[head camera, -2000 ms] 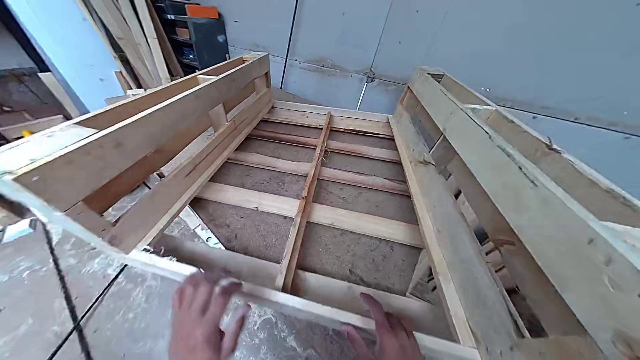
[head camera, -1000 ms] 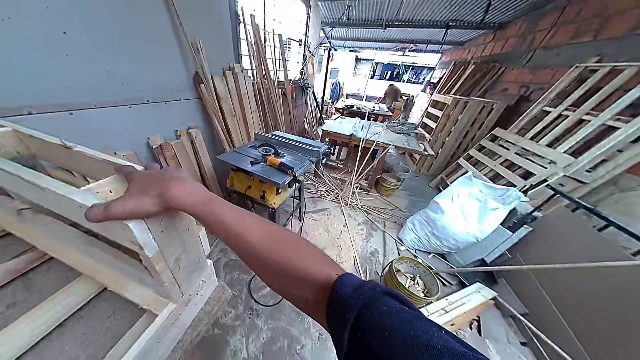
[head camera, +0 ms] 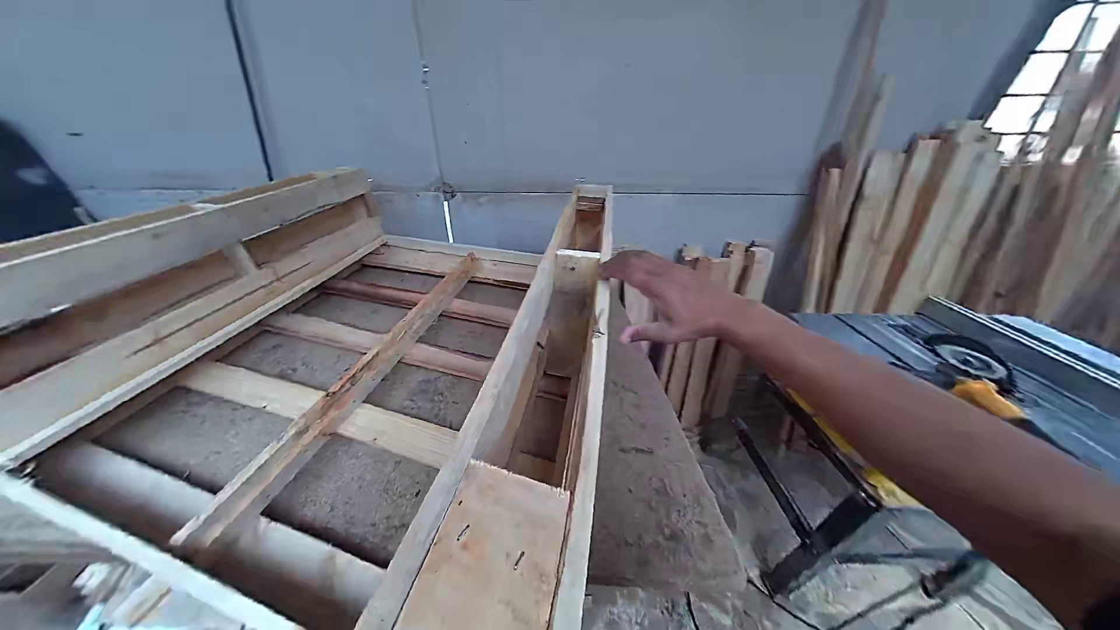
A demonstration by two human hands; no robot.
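A wooden frame assembled from pale boards [head camera: 503, 385] stands before me, with slatted crosspieces low down and a rough lengthwise batten [head camera: 350, 389] over them. Its right side is a hollow, double-railed wall with a short spacer block [head camera: 573, 280] between the rails. My right hand [head camera: 669, 297] reaches in from the right, fingertips at the top edge of the outer rail beside that block. The thumb is spread away from the fingers, and the hand is not closed around the wood. Bent nails or staples show in the near end board [head camera: 499, 542]. My left hand is out of view.
A table saw [head camera: 971, 367] with a yellow body and black legs stands at the right. Upright planks [head camera: 910, 227] lean on the grey wall [head camera: 700, 96] behind it, and shorter boards [head camera: 717, 341] stand nearer the frame. A barred window [head camera: 1032, 87] is at the upper right.
Both hands were at the near edge of the frame two seconds ago; now only my right hand shows, at the right wall's top. The view swung right, then partly back.
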